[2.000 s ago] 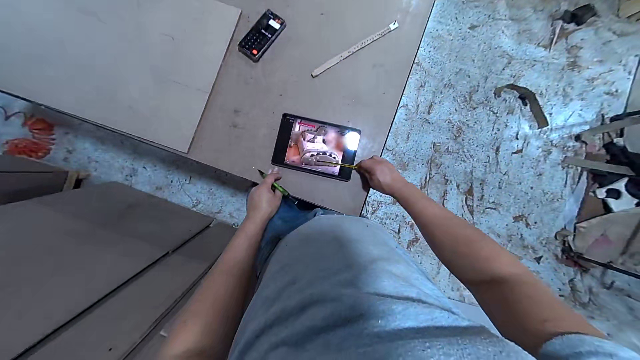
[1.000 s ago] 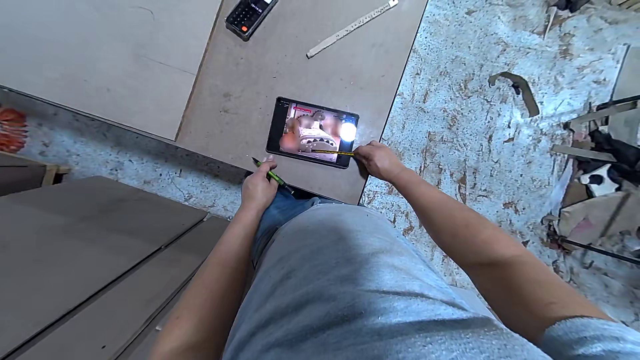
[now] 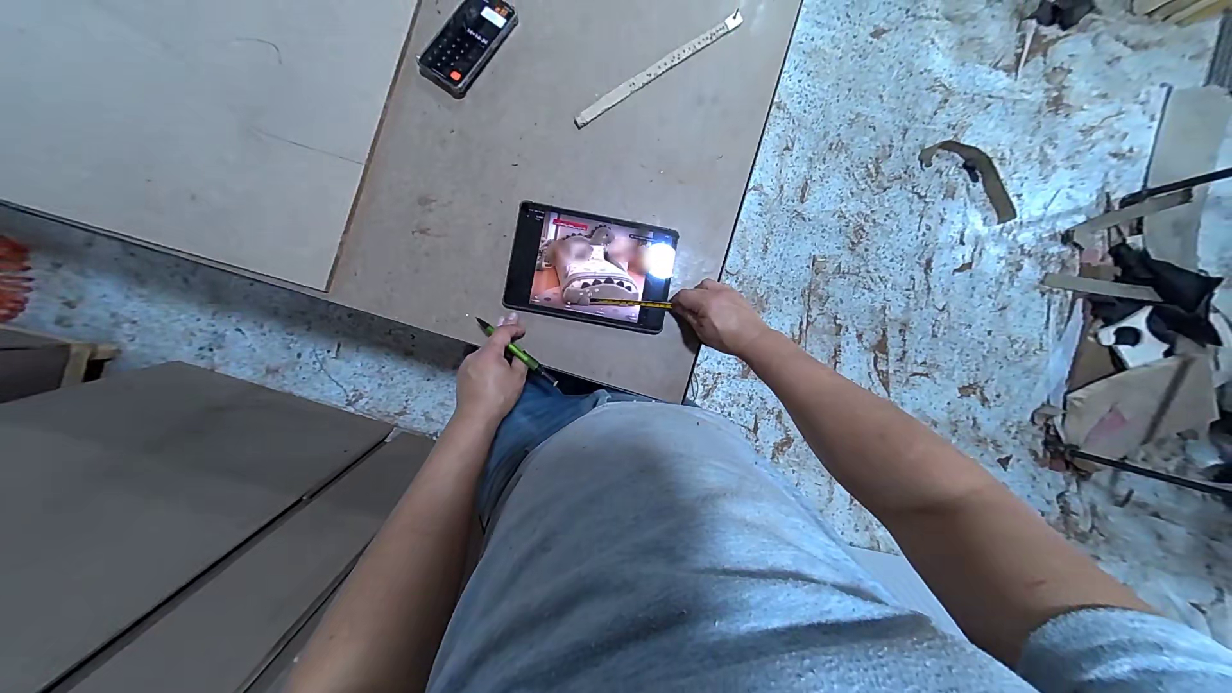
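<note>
A tablet lies flat on the brown board tabletop, its lit screen showing a picture of a pale padded object with a row of teeth shapes. At its lower right corner my right hand pinches a yellow tape measure, whose strip reaches left across the lower screen. My left hand, by the table's near edge, holds a green and black pen between its fingers, the dark tip pointing up and left.
Beyond the tablet lie a black keypad device and a white strip ruler. A large pale panel covers the table's left part. Stacked brown boards stand lower left. Scraps and dark material lie on the stained floor at right.
</note>
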